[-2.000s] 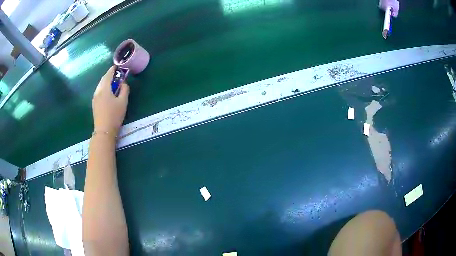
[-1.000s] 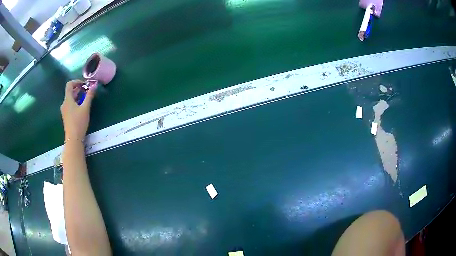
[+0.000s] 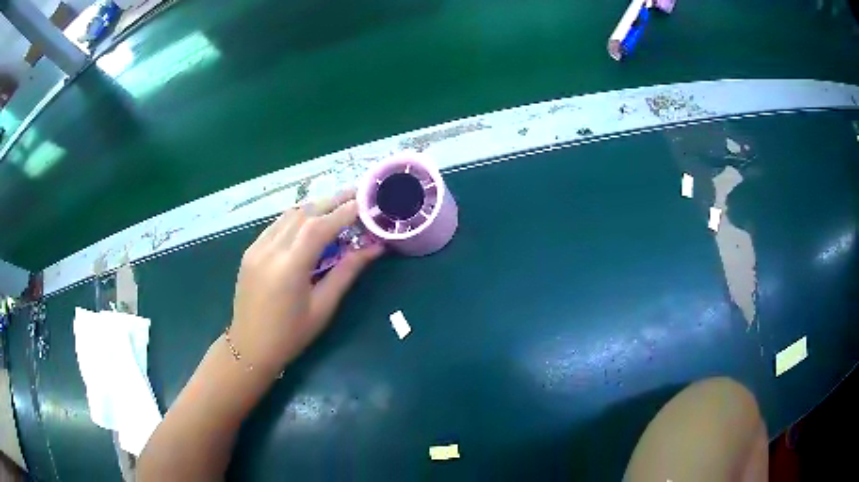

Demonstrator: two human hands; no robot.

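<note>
My left hand [image 3: 292, 268] is closed around the handle of a pink handheld fan unit. The fan's round head housing [image 3: 435, 235] points up and right, with spokes and a dark centre facing me. It is over the near bench top, by the pale rail. A blue cylinder and small shiny parts show between my fingers in the open handle; my fingers hide most of it. My right hand is not in view. A bare, rounded part of my body [image 3: 706, 433], arm or knee, shows at the bottom right.
The green belt [image 3: 377, 85] lies beyond the scuffed rail [image 3: 527, 136]. Another fan handle with a blue cylinder [image 3: 633, 36] is on the belt. Small pale pieces [image 3: 400, 325] are scattered on the bench [image 3: 527, 311]. White paper [image 3: 115, 372] lies at the left.
My left hand has brought the fan from over the belt back across the rail, right and nearer. The fan's head now shows its spokes. The other fan has moved left along the belt.
</note>
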